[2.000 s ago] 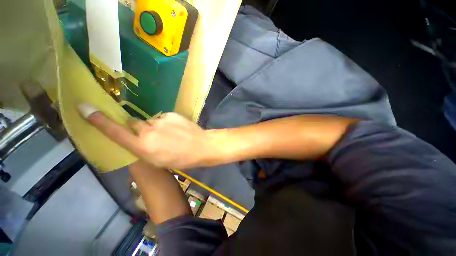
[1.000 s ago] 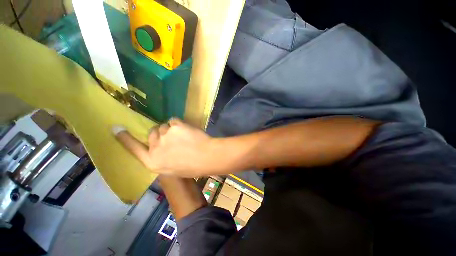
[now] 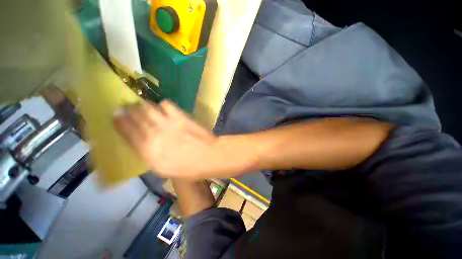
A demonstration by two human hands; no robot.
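A khaki-yellow cut panel [image 3: 104,96] hangs tilted in front of the press's green base [image 3: 185,76], its lower end blurred. My right hand [image 3: 164,139] reaches in from the right and overlaps the panel's near part, fingers extended over its face. The fingertips are blurred, so I cannot tell whether they grip it. My left forearm comes up from the bottom; the left hand is hidden behind my right hand and the panel. A small dark and brass-coloured part [image 3: 147,87] shows on the base beside the panel's edge.
A yellow box with a green button [image 3: 180,23] and a white strip [image 3: 121,35] are on the base. A light wooden bench edge [image 3: 223,66] runs beside it. Silvery metal machine parts [image 3: 43,141] stand at the left. Cardboard boxes [image 3: 234,200] lie below. Grey cloth [image 3: 344,76] is at upper right.
The panel has swung to a steeper angle and its lower end has risen and moved left. My right hand's fingers have spread from one pointing finger. The view has shifted slightly.
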